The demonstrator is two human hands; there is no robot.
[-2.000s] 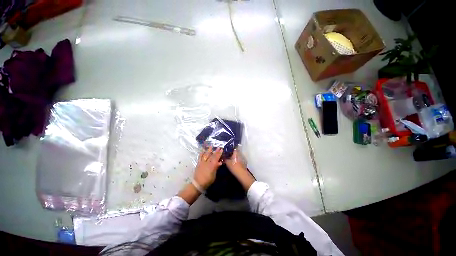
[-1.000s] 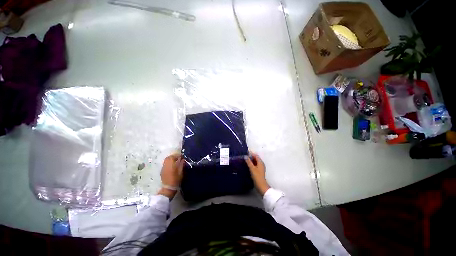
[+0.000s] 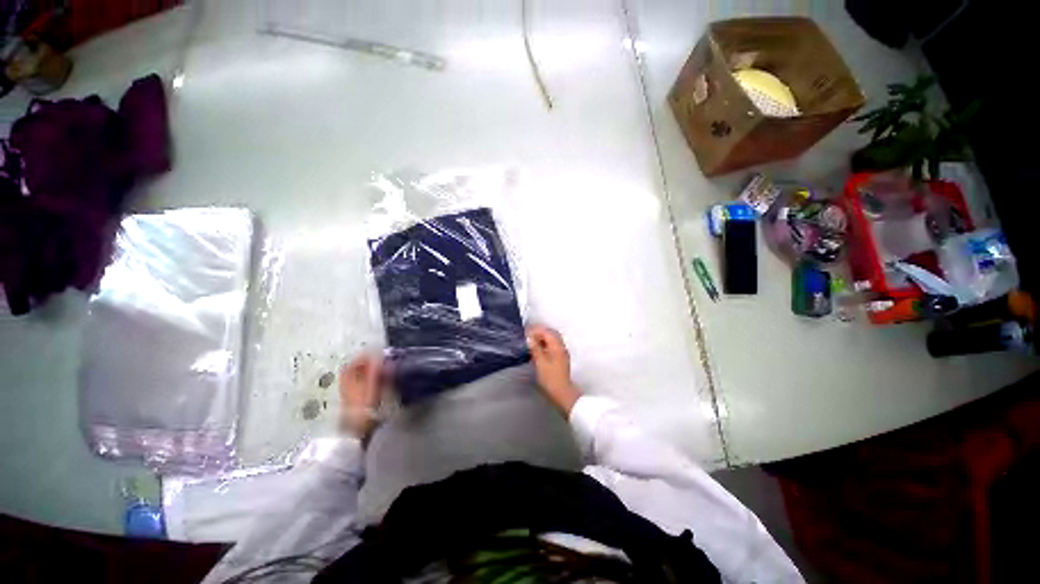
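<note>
The folded dark navy trousers (image 3: 439,268) lie inside a clear, crinkled polybag (image 3: 422,196) in front of me, turned slightly. A small white tag (image 3: 470,301) shows through the plastic. My left hand (image 3: 364,394) is blurred at the bag's lower left edge, its fingers on the plastic. My right hand (image 3: 550,361) holds the bag's lower right edge between thumb and fingers. The plastic's near edge is hard to make out.
A stack of polybags (image 3: 171,331) and maroon garments (image 3: 86,183) lie left. A ruler (image 3: 354,48) and tape measure (image 3: 536,63) lie at the back. At right are an open cardboard box (image 3: 730,131), a phone (image 3: 740,257), green snips (image 3: 705,278) and a red tray (image 3: 863,245).
The hands first spread apart to the bag's sides. The trousers, first bunched under the hands, then flat, now lie farther from my body, turned slightly and covered by plastic.
</note>
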